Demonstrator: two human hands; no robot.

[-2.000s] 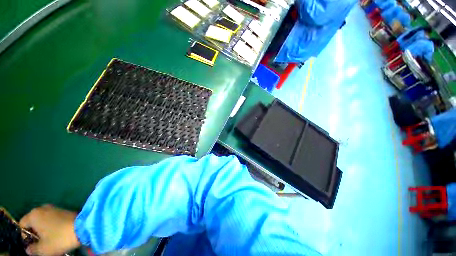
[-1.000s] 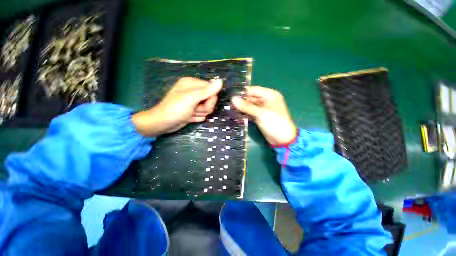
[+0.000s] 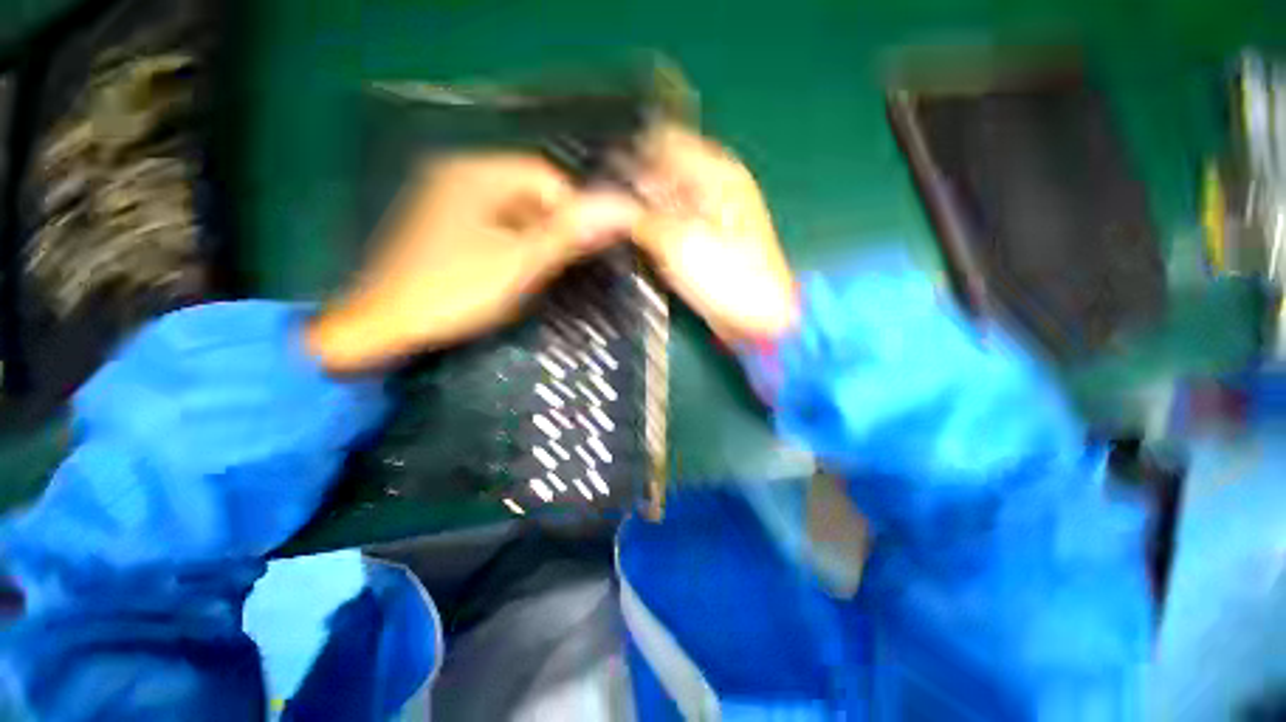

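A black FPC panel (image 3: 451, 423) with a yellow-gold right edge lies in front of me, blurred by motion. White pads (image 3: 576, 423) show in slanted rows on its right part. My left hand (image 3: 458, 254) is over the panel's upper middle, fingertips together. My right hand (image 3: 705, 233) is at the panel's upper right edge, its fingertips meeting those of my left hand. Blur and the fingers hide whether either hand holds a small piece.
A black compartment tray (image 3: 240, 155) with gold-tan heaps (image 3: 120, 184) is at the upper left. A black panel stack (image 3: 1051, 198) with a pale edge lies to the right. White and yellow parts (image 3: 1255, 169) are at the far right edge. My knees are below the bench edge.
First the view swung from the right side of the bench to the panel before me. Since then my hands have come together at the panel's upper right, and the view has blurred.
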